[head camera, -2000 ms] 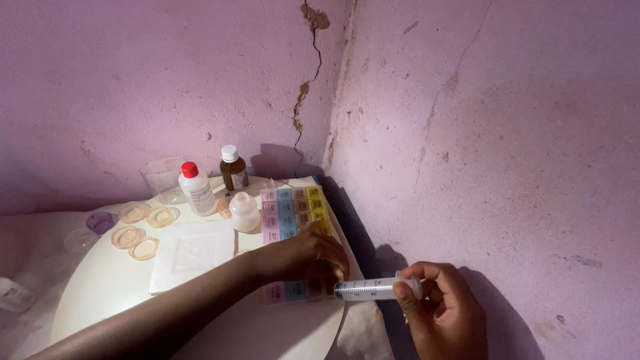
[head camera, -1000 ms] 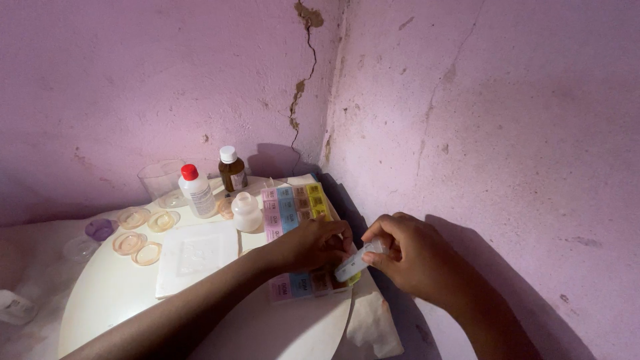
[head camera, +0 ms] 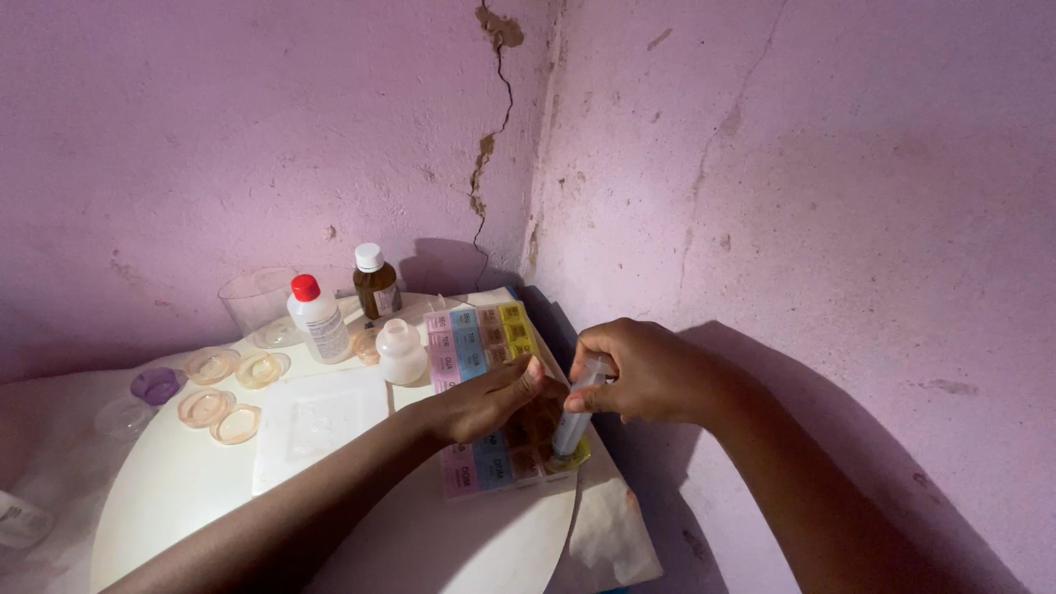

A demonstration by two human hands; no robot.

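Observation:
My right hand [head camera: 619, 371] grips a clear plastic syringe [head camera: 575, 417] by its upper end. The syringe points down, its lower end at the near right corner of a weekly pill organizer [head camera: 462, 470] with pink, blue, brown and yellow lids. A yellow lid there appears raised. My left hand [head camera: 495, 400] lies across the organizer's middle, thumb up, its fingers partly hidden; whether they hold anything does not show. Left of the organizer stands an uncapped white plastic bottle [head camera: 402, 355].
On the round white table [head camera: 165, 511] are a red-capped bottle [head camera: 320, 322], a brown glass bottle [head camera: 377, 285], a clear cup [head camera: 264, 309], several small round containers [head camera: 206, 408] and a white square tray [head camera: 276, 429]. Pink walls [head camera: 742, 165] meet behind the table.
My right hand has moved up and left, and the syringe has turned from nearly level to pointing down at the organizer's corner.

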